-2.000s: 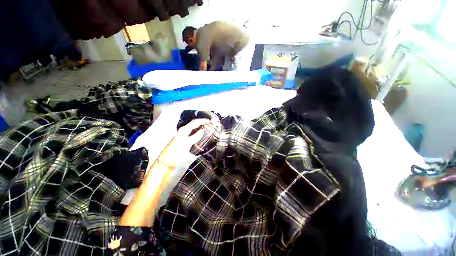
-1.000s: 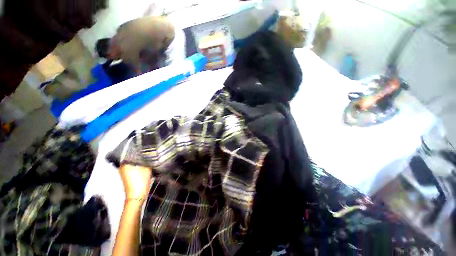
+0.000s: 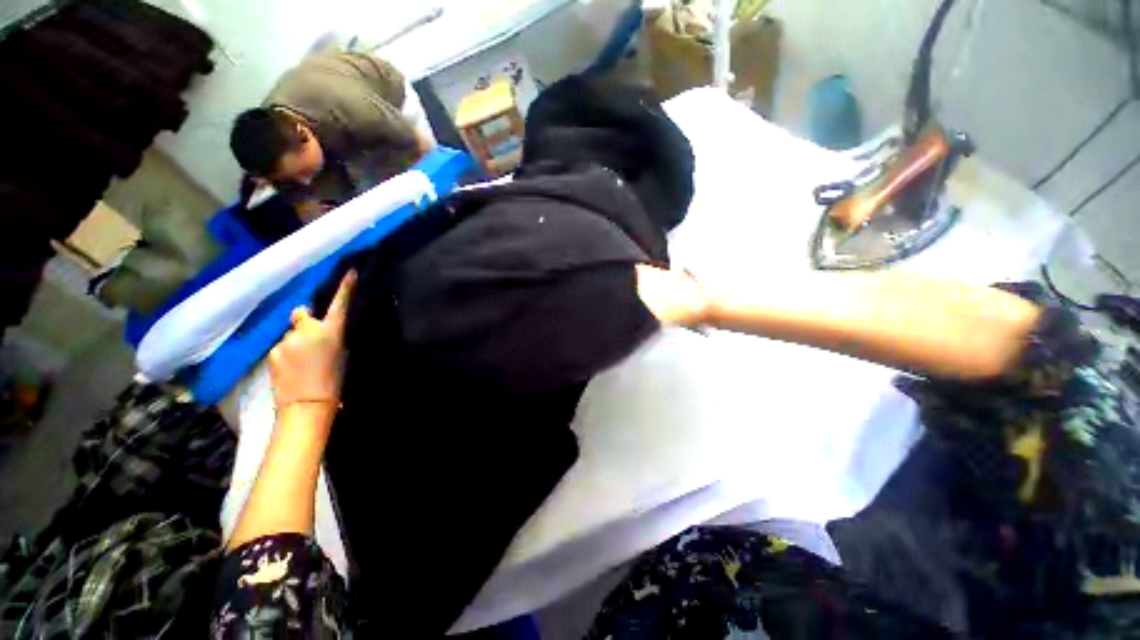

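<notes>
A black garment [image 3: 500, 288] with a rounded, hood-like part at its far end lies across the white-covered pressing table [image 3: 700, 425] and hangs towards me. My left hand [image 3: 310, 356] is at the garment's left edge, with the index finger stretched out; whether it grips the cloth is unclear. My right hand [image 3: 673, 298] is at the garment's right edge, its fingertips hidden at the cloth, which it appears to pinch. The steam iron [image 3: 894, 200], with an orange-brown handle and silver soleplate, rests at the table's far right, touched by neither hand.
A white sleeve board [image 3: 288, 269] with a blue edge stands at the left. A plaid garment pile [image 3: 138, 500] lies low at the left. A person [image 3: 331, 119] bends over behind the board. A cardboard box [image 3: 713, 56] and dark hanging cloth [image 3: 94, 100] are farther back.
The plaid cloth that lay in front of me is gone from the table, and the black garment is spread leftwards. My right hand has come into view at its right edge.
</notes>
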